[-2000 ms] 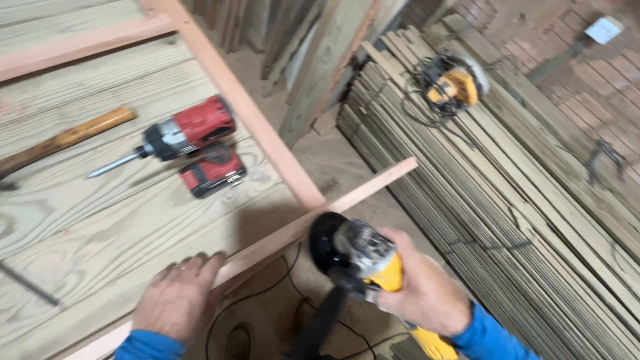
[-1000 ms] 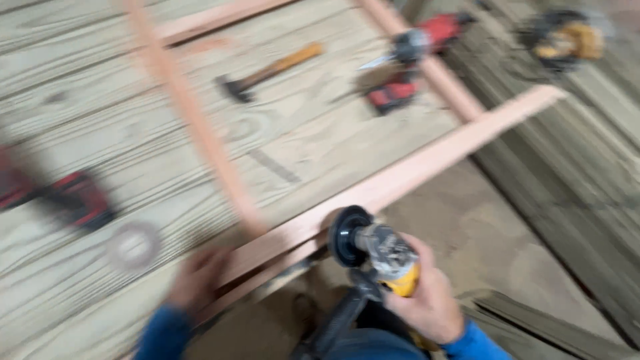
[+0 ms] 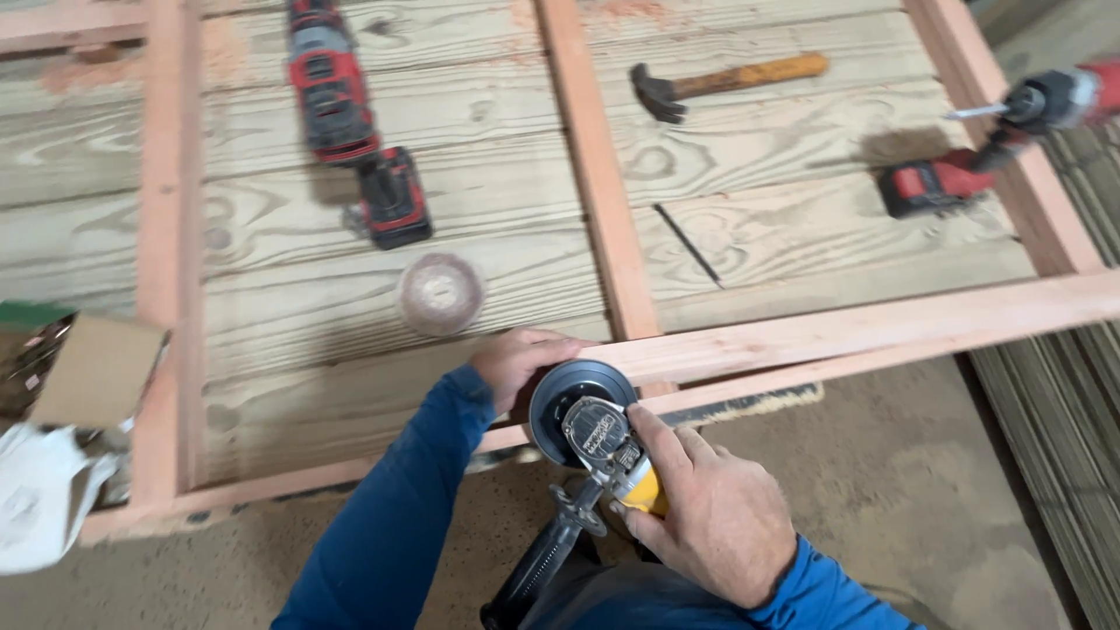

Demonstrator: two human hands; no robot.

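Note:
My right hand grips the yellow-and-grey body of an angle grinder with a dark round disc and a black side handle. The disc lies against the near end of a loose pinkish wooden strip. At that end, my left hand is closed around the strip, its fingers partly hidden behind the disc. The strip rests along the front of a wooden frame on a plank surface. A round sanding disc lies up and left of my left hand.
Red cordless tools lie at upper left and at right. Between them are a claw hammer and a thin dark rod. A cardboard box and white bag sit at left; stacked boards stand at right.
The view has swung far to the left along the frame. Both hands have moved left with it, the right still holding the grinder and the left at the strip's near end.

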